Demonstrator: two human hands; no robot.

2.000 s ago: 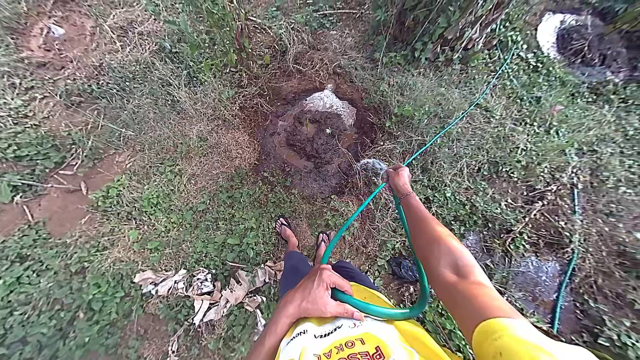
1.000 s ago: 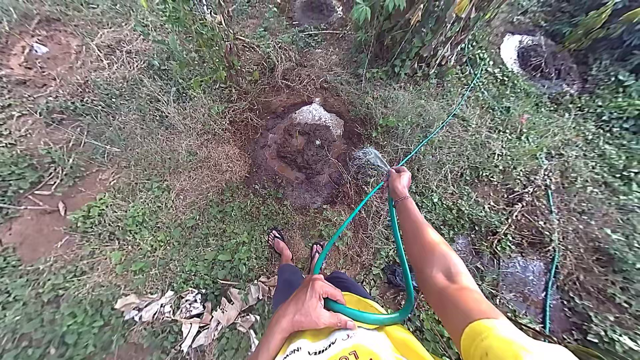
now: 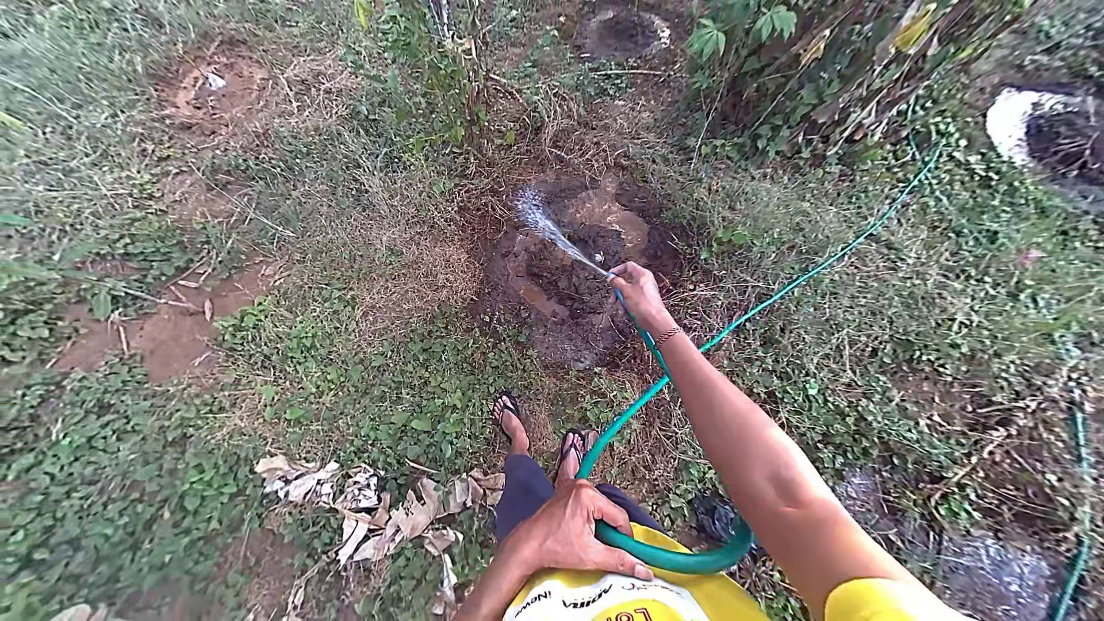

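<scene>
My right hand (image 3: 640,297) grips the end of a green garden hose (image 3: 802,278), the arm stretched forward. Water (image 3: 552,228) sprays from that end toward the upper left, over a wet, muddy planting hole (image 3: 561,319) in front of my feet. Close to my waist, my left hand (image 3: 576,530) holds a thicker-looking bend of the same hose against the yellow shirt. From there the hose loops to the right and up to my right hand, while another stretch crosses under my right forearm and runs off to the upper right.
Dry leaves (image 3: 401,517) lie left of my sandalled feet (image 3: 511,414). Another dug hole (image 3: 625,34) is at the top, and one with white material at its rim (image 3: 1013,125) at the upper right. Leafy plants (image 3: 776,69) stand beyond; a second hose stretch (image 3: 1080,517) lies at the right edge.
My right hand with the hose end has moved left, over the hole's right side. The spray now lands across the hole's upper part, where a pale patch showed before. My left hand keeps its hold.
</scene>
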